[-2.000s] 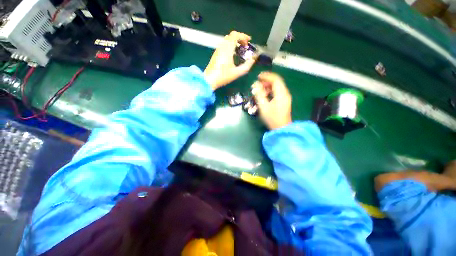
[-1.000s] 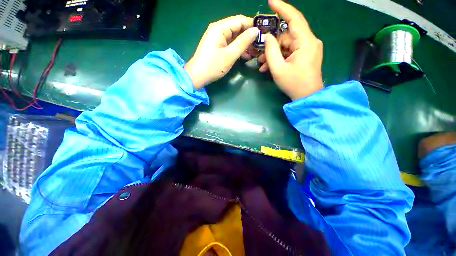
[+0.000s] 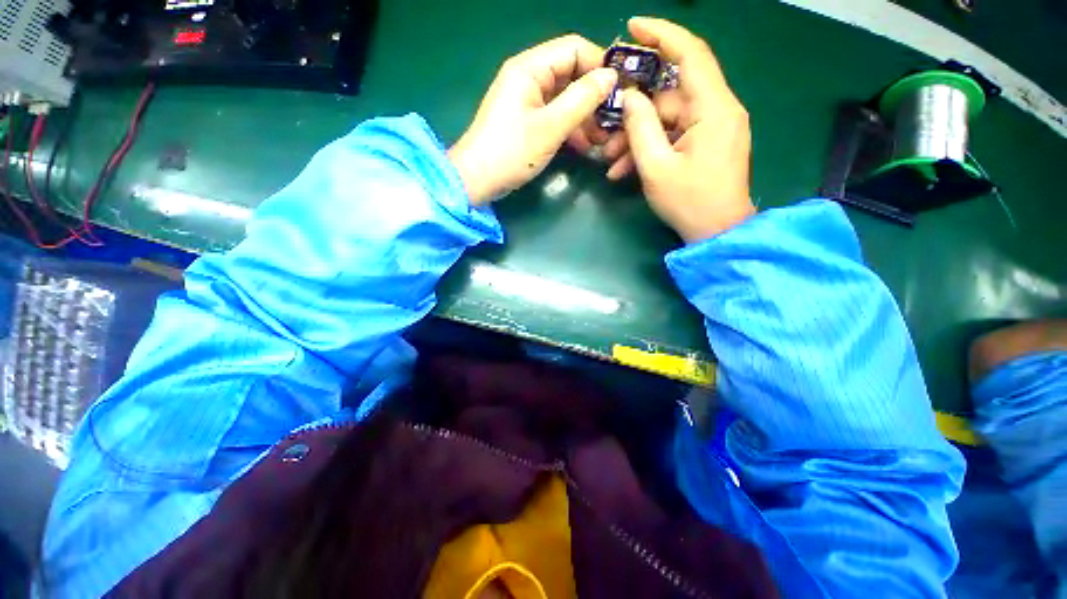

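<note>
A small black device housing [image 3: 633,63] with pale parts inside is held between my two hands near the top of the view, above the green bench [image 3: 515,252]. A small part with a white face [image 3: 617,103] hangs at its near side, between my thumbs. My left hand [image 3: 527,117] grips the housing from the left with thumb and fingers. My right hand [image 3: 696,140] holds it from the right, index finger at the far side. A small shiny piece [image 3: 668,76] shows beside my right fingers. My fingers hide the housing's underside.
A solder wire spool [image 3: 933,123] stands in a black stand at right. A black bench unit [image 3: 222,41] with a red display, a grey vented box [image 3: 33,49] and red leads [image 3: 117,176] are at left. A blister tray [image 3: 59,351] is lower left. Another person's sleeve [image 3: 1027,404] shows at right.
Two seconds ago my hands were apart over the bench with small pieces; they have since come together on the housing. Since one second ago the hands and housing have shifted only slightly.
</note>
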